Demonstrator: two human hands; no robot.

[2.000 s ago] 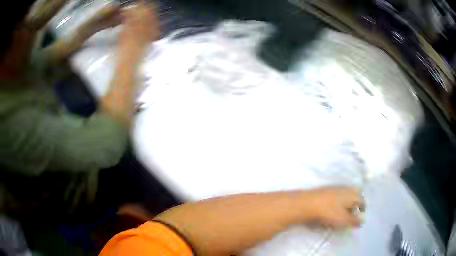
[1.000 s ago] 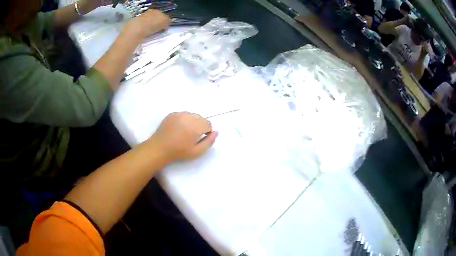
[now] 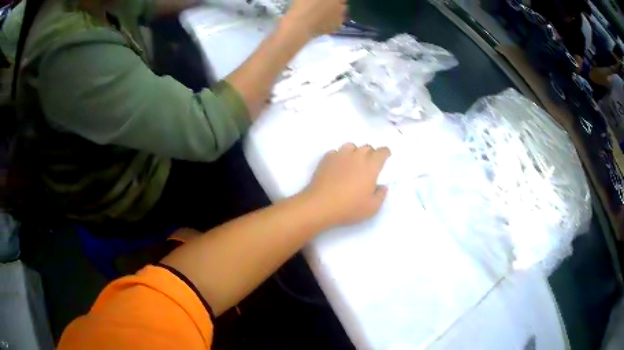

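Note:
My left hand (image 3: 349, 183) reaches in from the lower left in an orange sleeve and lies over the white-covered table (image 3: 390, 273). Its thumb and fingers are apart, and I see nothing held in it. The palm side is hidden. A large clear plastic bag (image 3: 527, 171) with slim white rods in it lies to the right of my hand, not touched by it. My right hand is not in view.
A person in a green sleeve (image 3: 150, 96) sits at the left, reaching over the table's far end. White rods (image 3: 311, 78) and a crumpled clear bag (image 3: 404, 68) lie near that arm. A dark green surface (image 3: 472, 68) runs behind.
The view has swung, so the table and neighbour appear further right. My left hand was curled with a small dark gap or item at its fingertips; now its fingers are spread lower on the table.

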